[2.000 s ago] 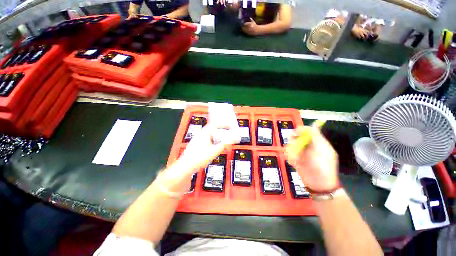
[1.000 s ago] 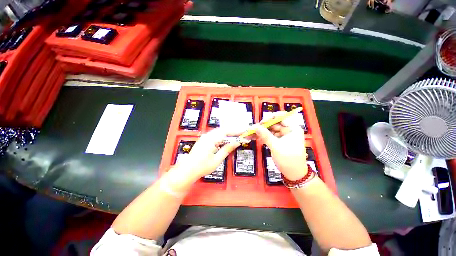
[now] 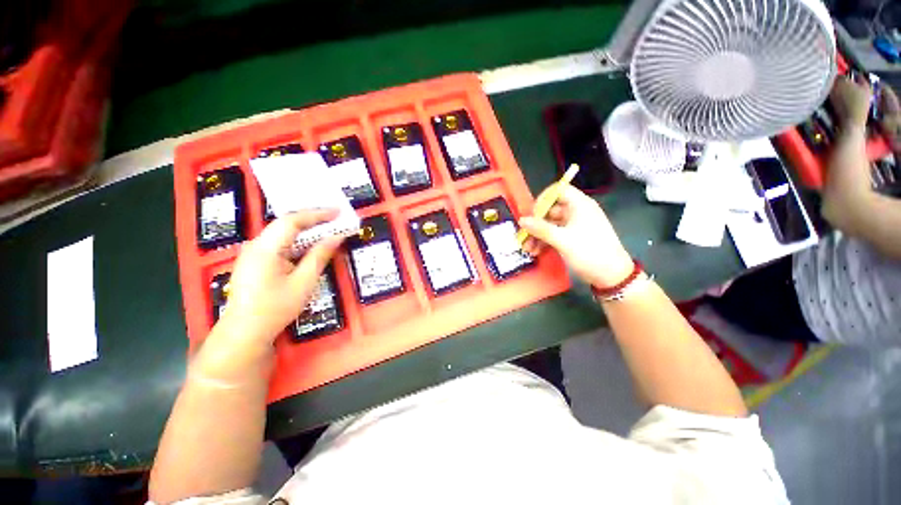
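A red tray (image 3: pixel 395 318) lies on the dark green mat, with black units in two rows of pockets. My left hand (image 3: pixel 267 281) holds a white label sheet (image 3: pixel 296 187) over the left part of the tray and partly hides units there. My right hand (image 3: pixel 573 237) pinches yellow tweezers (image 3: pixel 550 203); their lower end is at the upper right part of the front-right black unit (image 3: pixel 502 240). Whether the tip touches the unit cannot be told.
A white strip (image 3: pixel 72 304) lies on the mat at left. Stacked red trays (image 3: pixel 44 108) stand at upper left. A red-edged phone (image 3: pixel 581 146), a white fan (image 3: pixel 716 74) and another dark device on white (image 3: pixel 778 200) are at right. Another person's arm (image 3: pixel 852 178) is at far right.
The view has turned to the right. My hands have moved apart: the tweezers went from near the label sheet to the front-right unit. The sheet stays in my left hand.
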